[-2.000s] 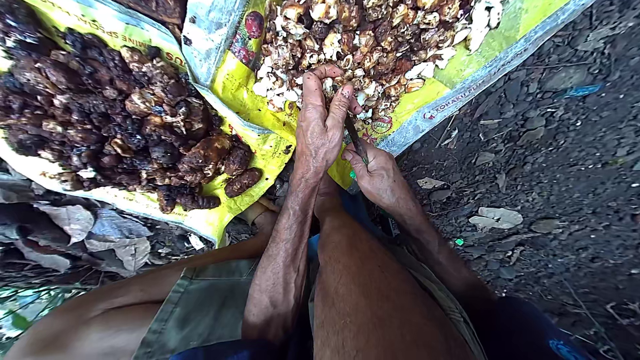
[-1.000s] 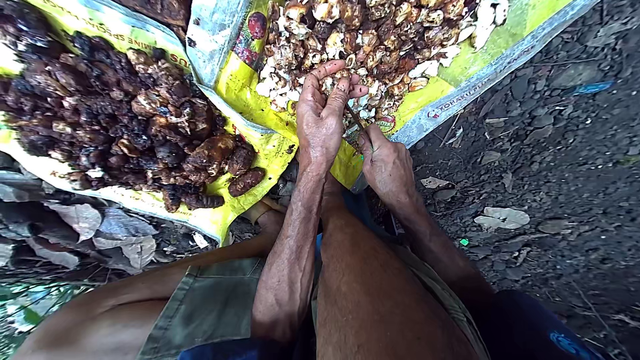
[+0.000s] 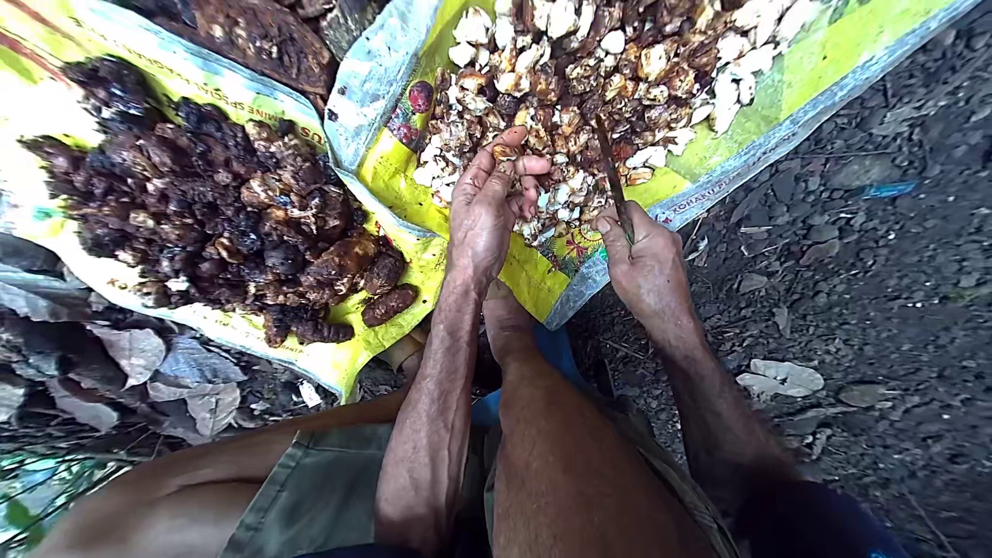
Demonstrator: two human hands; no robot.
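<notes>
My left hand (image 3: 488,201) holds a small brown and whitish piece (image 3: 508,153) between its thumb and fingers, above the near edge of a heap of white and brown pieces (image 3: 570,74). To its right, my right hand (image 3: 643,260) grips a thin dark knife-like blade (image 3: 612,170) that points up over the same heap and stands apart from the left hand. The heap lies on a yellow printed sack (image 3: 821,85). A second heap of dark, sticky brown lumps (image 3: 209,201) covers another yellow sack (image 3: 318,356) at the left.
Dry leaves (image 3: 136,353) lie on the ground at the lower left, and dark soil (image 3: 876,310) extends on the right. A blue scrap (image 3: 889,190) rests on that soil. Dark brown chunks (image 3: 263,43) are at the top left. My bare foot (image 3: 508,318) is beside the sacks.
My right hand, with the blade, has moved right and away from my left hand. The left hand stays over the heap's near edge, its fingers now around a small piece.
</notes>
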